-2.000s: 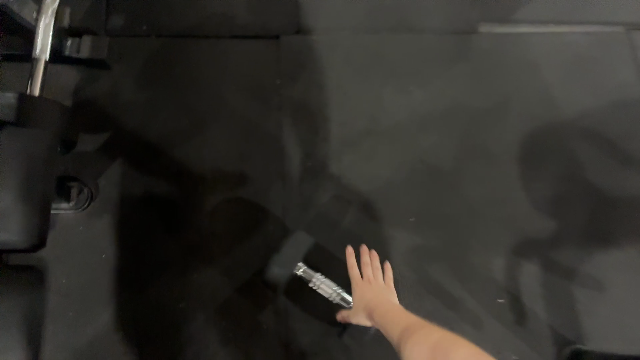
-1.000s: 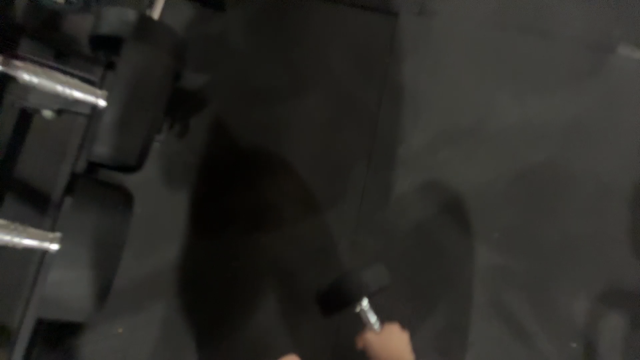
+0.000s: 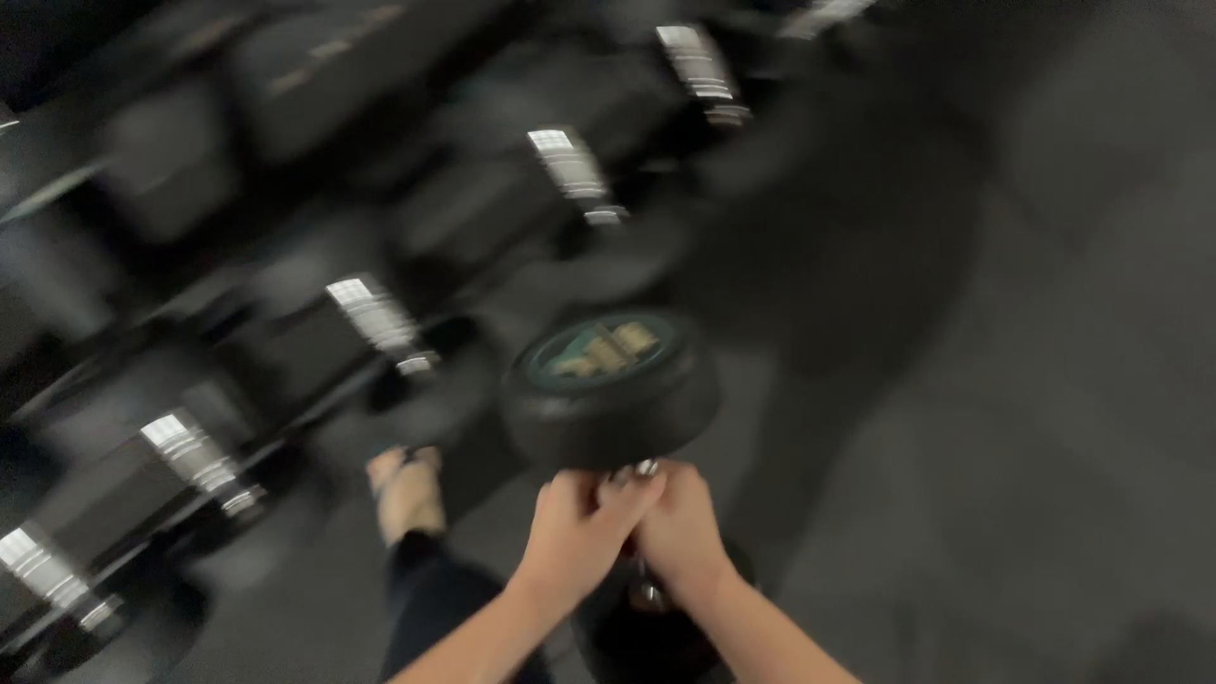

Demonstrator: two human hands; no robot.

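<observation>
A black dumbbell (image 3: 608, 408) with a green disc on its end, bearing yellowish writing, is held upright in front of me. Both my left hand (image 3: 584, 532) and my right hand (image 3: 679, 527) are closed around its chrome handle, just beneath the upper head, with their fingers meeting. Below the hands, the lower part of the handle shows, and the lower head is dark and partly covered by my forearms. Motion blurs the view.
Blurred dumbbells with chrome handles (image 3: 380, 323) lie in a row on a black rack, running diagonally across the left and top. My foot (image 3: 408, 494) is on the dark floor (image 3: 1064, 427) beside the rack.
A second ago one hand was at the handle of a dumbbell low in view; now both hands grip one, held upright. The view has swung a lot toward the rack.
</observation>
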